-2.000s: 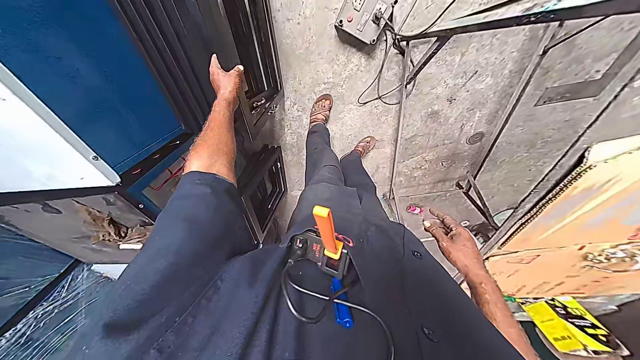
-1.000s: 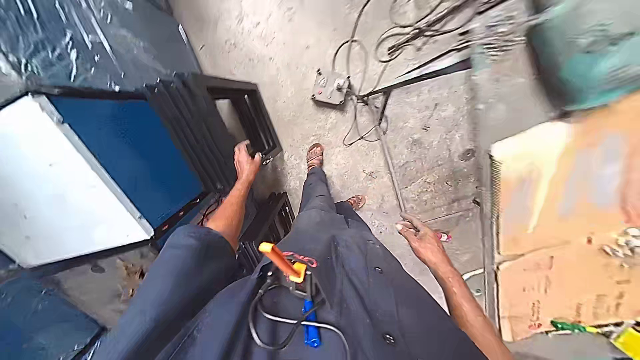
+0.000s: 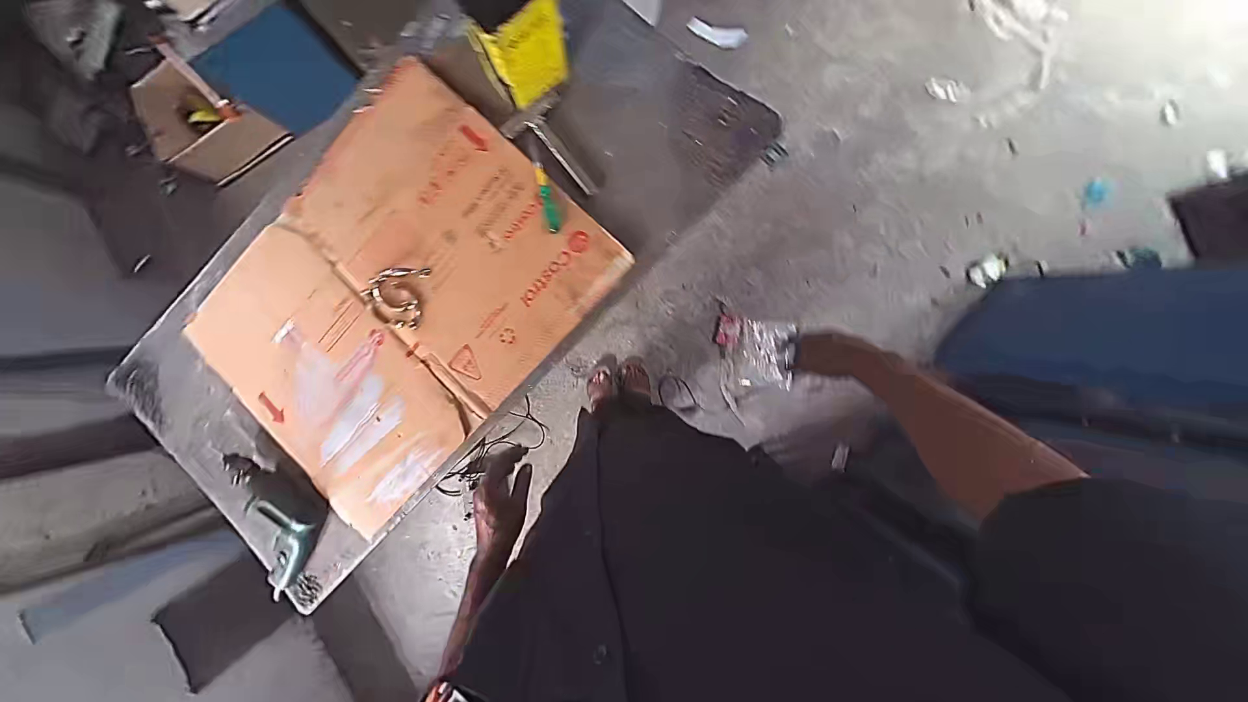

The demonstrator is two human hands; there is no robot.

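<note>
My right hand (image 3: pixel 827 353), on the right, has its fingers closed at the edge of a clear plastic bag (image 3: pixel 762 353) with a pink part; blur hides the exact grip. My left hand (image 3: pixel 499 492) hangs beside the table's near edge, fingers apart, with nothing visible in it. To its left, a flattened cardboard box (image 3: pixel 390 390) covers much of the tabletop (image 3: pixel 219 405). On the cardboard lie a small heap of metal pieces (image 3: pixel 398 295) and a green-handled tool (image 3: pixel 549 205). A green power tool (image 3: pixel 288 531) rests at the table's lower corner.
Dark cable (image 3: pixel 517 429) lies on the floor by my left hand. A blue-covered surface (image 3: pixel 1102 341) stands at the right. Beyond the table are an open cardboard box (image 3: pixel 219 141) and a yellow package (image 3: pixel 531 54). Scraps litter the concrete floor (image 3: pixel 877 185).
The view has swung round to the cardboard-covered table. My right hand, empty-looking before, is now at the clear bag. The dark frames beside my left hand earlier are out of view.
</note>
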